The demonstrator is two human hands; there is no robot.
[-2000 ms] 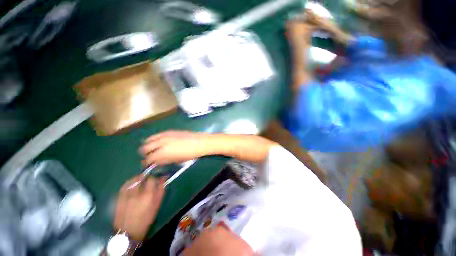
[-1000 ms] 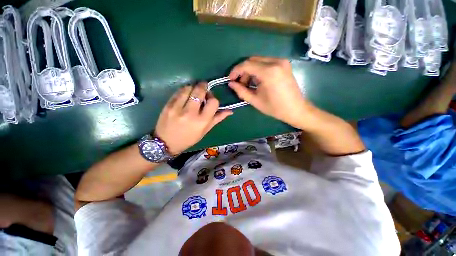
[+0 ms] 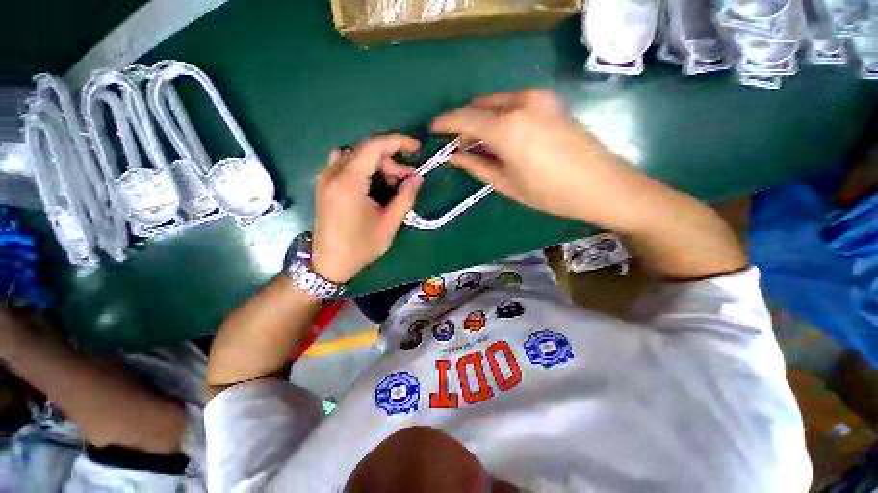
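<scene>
A white loop housing [image 3: 438,220] is held between my hands above the green bench, its rounded loop end towards my left hand. My left hand [image 3: 361,207] wears a metal watch; its thumb and fingers pinch the loop's upper arm. My right hand [image 3: 534,154] closes around the other end of the housing and hides it. Whether a thin strip is between the fingers cannot be told.
An open cardboard box [image 3: 452,21] lies ahead. Stacked white housings [image 3: 144,193] stand left, and more housings [image 3: 761,38] lie at the far right. Neighbours' arms show at left and right. A brown carton with whitish pieces [image 3: 595,253] is below the bench edge.
The view has shifted, so the box sits higher and the left stack further in. My left hand has turned more upright, with thumb and fingers spread along the loop, and more of its rounded end shows.
</scene>
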